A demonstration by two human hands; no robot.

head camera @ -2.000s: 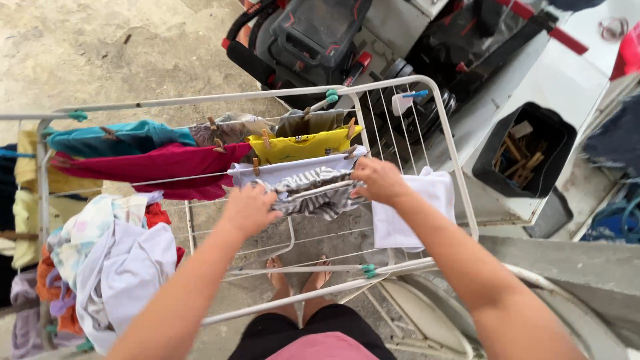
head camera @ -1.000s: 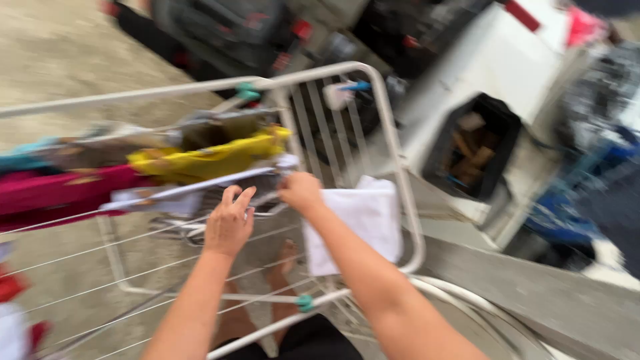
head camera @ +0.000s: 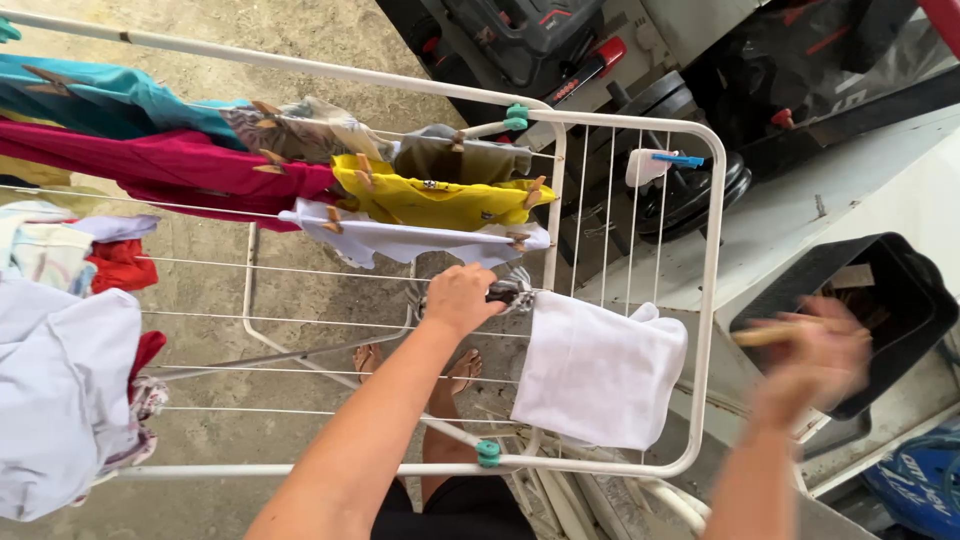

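Note:
My left hand (head camera: 459, 300) grips a grey-and-white striped garment (head camera: 514, 291) on a line of the white drying rack (head camera: 712, 225). My right hand (head camera: 814, 360), blurred, holds a wooden clothespin (head camera: 765, 334) over the edge of a black bin (head camera: 911, 300). Just beyond my left hand, a pale lavender garment (head camera: 420, 238) is pegged to a line, with a yellow garment (head camera: 442, 199) behind it. A white cloth (head camera: 600, 371) lies folded over the lines between my two hands. Magenta (head camera: 202, 169) and turquoise (head camera: 127, 94) clothes hang farther left.
A heap of clothes (head camera: 60, 375) rests on the rack's left part. A blue clothespin (head camera: 677, 160) holds a small pale item (head camera: 646, 168) at the right end. Dark tool cases (head camera: 525, 37) and weight plates (head camera: 667, 105) stand behind the rack. My bare feet are on the concrete floor below.
My right hand has left the striped garment and moved right to the black bin; a clothespin is now in it. My left hand stays at the garment. The view has shifted.

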